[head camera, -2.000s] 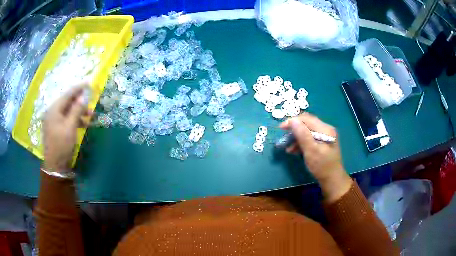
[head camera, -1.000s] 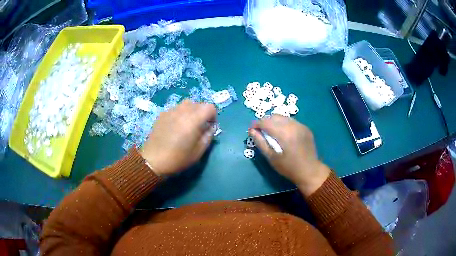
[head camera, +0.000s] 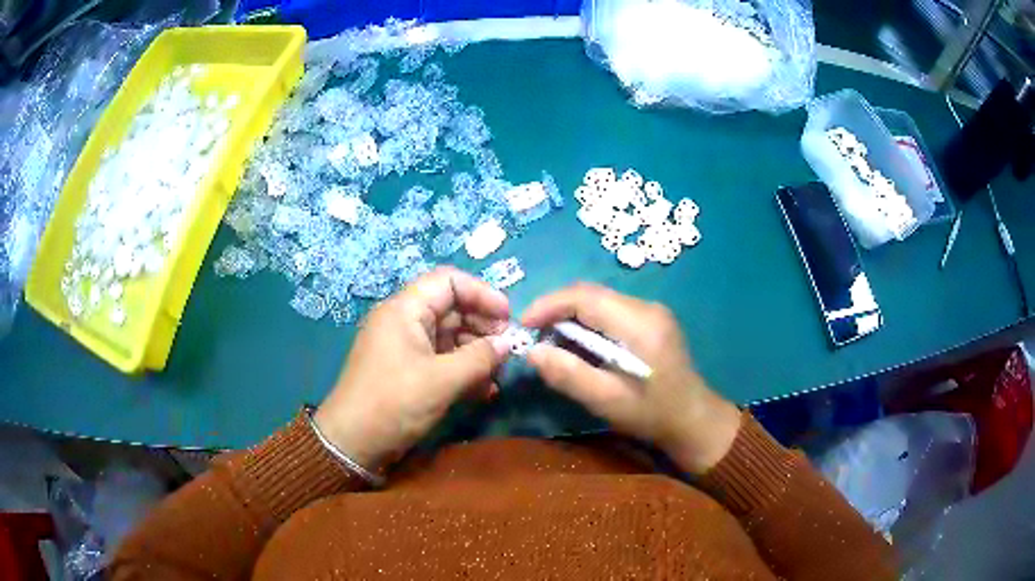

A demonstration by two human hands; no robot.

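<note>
My left hand (head camera: 414, 369) and my right hand (head camera: 624, 369) meet in front of me. Both hold a small white perforated insert (head camera: 520, 340) between their fingertips; a clear part seems to be with it, partly hidden by the fingers. A slim white pen-shaped tool (head camera: 604, 347) lies across my right hand, held in it. The heap of clear plastic housings (head camera: 341, 182) is left of centre, with a few white pieces among them. A smaller pile of white inserts (head camera: 638, 218) lies right of centre.
The yellow tray (head camera: 159, 329) with white pieces is at far left, beside crumpled clear bags (head camera: 57, 148). A bulging plastic bag (head camera: 698, 51) is at the far side. A smartphone (head camera: 826, 261), a clear box (head camera: 834, 170) of inserts and a thin stick (head camera: 951, 241) are at right.
My left hand has come from the yellow tray to meet my right hand. The white inserts near my right hand have left the table. The hands are now together around a small piece.
</note>
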